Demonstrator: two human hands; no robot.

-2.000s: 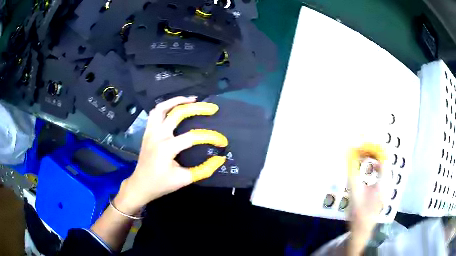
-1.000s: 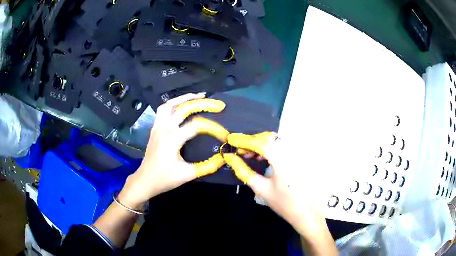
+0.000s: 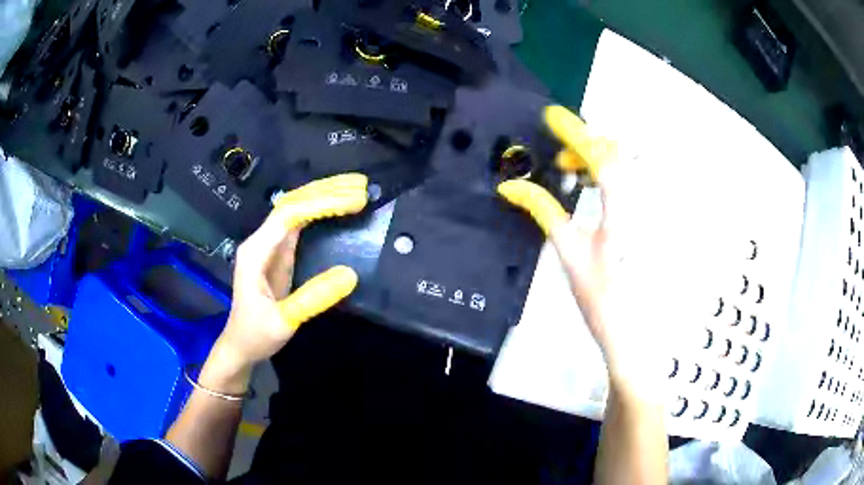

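My right hand [image 3: 578, 189], in yellow finger cots, holds the right side of a black insert card [image 3: 483, 118] between its fingertips. A gold-rimmed ring part [image 3: 516, 163] sits in that card. My left hand [image 3: 284, 256], also in yellow cots, is open and empty, its thumb and fingers apart at the left edge of a blank black card [image 3: 455, 260] with white icons. The white parts tray [image 3: 663, 180] lies right of the cards, with dark rings at its lower right.
A loose heap of finished cards [image 3: 369, 95] with gold rings lies left and ahead. Stacked white trays [image 3: 786, 350] stand at the far right. A small black box [image 3: 765, 47] lies at the back right. A blue stool [image 3: 114, 360] stands below the bench edge on the left.
My hands were together at a ring over the card; now they are apart. My right hand has moved up and forward with the ringed card. My left hand has moved left and opened.
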